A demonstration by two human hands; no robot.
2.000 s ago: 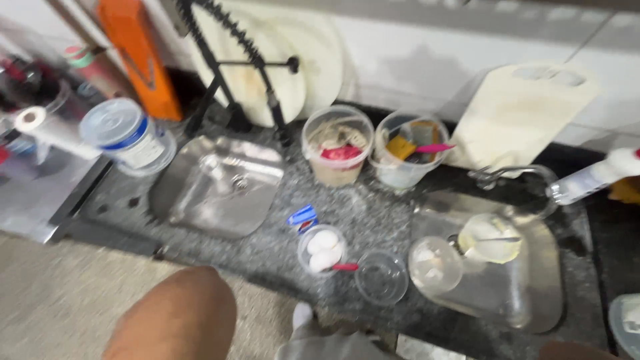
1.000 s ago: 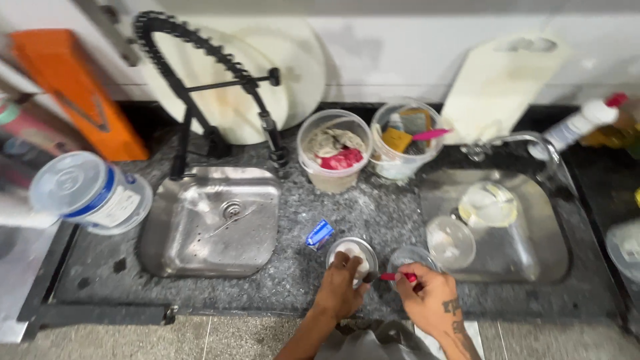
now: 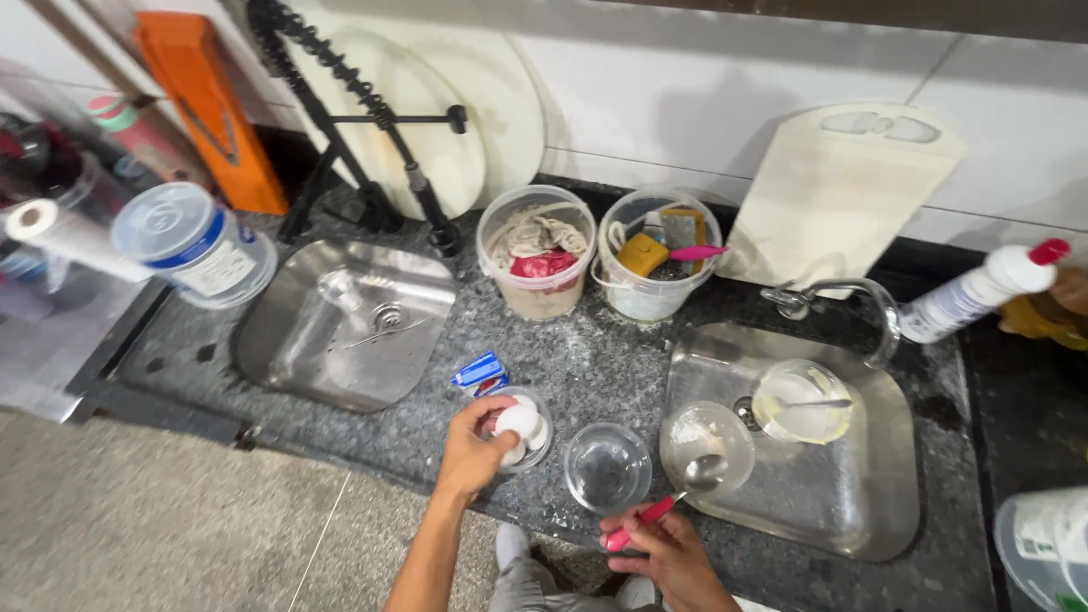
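Note:
My left hand (image 3: 476, 449) holds a white egg (image 3: 517, 420) between thumb and fingers, over a clear plastic container (image 3: 544, 450) with more eggs. My right hand (image 3: 659, 552) grips the pink-red handle of a metal spoon (image 3: 704, 473), its bowl over the near left edge of the right sink. Between the hands stands a clear round plastic bowl (image 3: 607, 467), with no contents visible in it. A blue packet (image 3: 480, 372) lies on the granite counter just behind the eggs.
Two plastic tubs, one with cloths (image 3: 544, 297) and one with sponges (image 3: 650, 302), stand behind. The left steel sink (image 3: 280, 340) holds a clear item; the right sink (image 3: 875, 510) holds two used containers. A black spring faucet (image 3: 374, 106), chrome tap (image 3: 888, 314) and lidded tub (image 3: 178, 229) stand around.
Two seconds ago the spoon handle lay by the egg container; one second ago both hands were down at the containers. Now my left hand has an egg raised and my right has the spoon, further right.

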